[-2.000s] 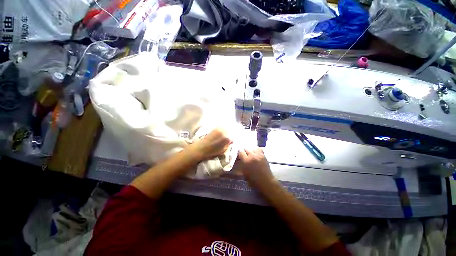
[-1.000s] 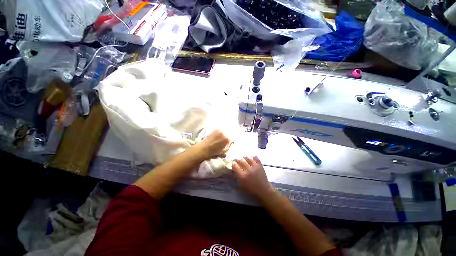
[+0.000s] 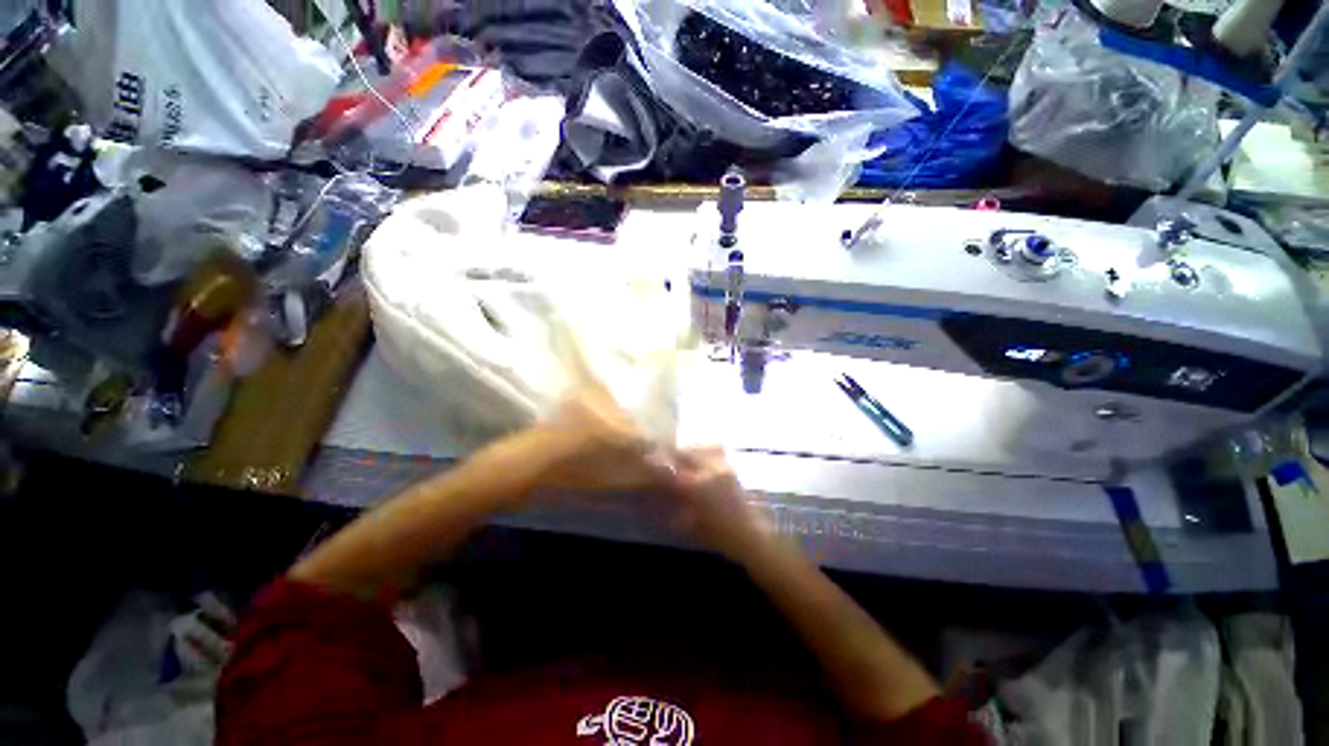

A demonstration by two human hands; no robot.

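Note:
A cream garment (image 3: 503,328) lies heaped on the white machine table, left of the needle area. My left hand (image 3: 590,437) is at the garment's near edge and grips the cloth; it is blurred. My right hand (image 3: 703,481) is close against it at the cloth's near right corner; its fingertips are blurred and what they hold is hard to tell. The white sewing machine (image 3: 875,324) with a blue stripe stands to the right. Its presser foot and needle area (image 3: 752,367) is in bright light, beyond my right hand.
Teal-handled thread snips (image 3: 875,410) lie right of the needle. A dark smartphone (image 3: 573,217) lies behind the garment. A brown board (image 3: 292,394) is at the left. Plastic bags, a blue bag (image 3: 947,131) and dark cloth crowd the back.
The view has shifted. My hands have come together and nearer the table's front edge, away from the needle. The cloth's near end is drawn along with them.

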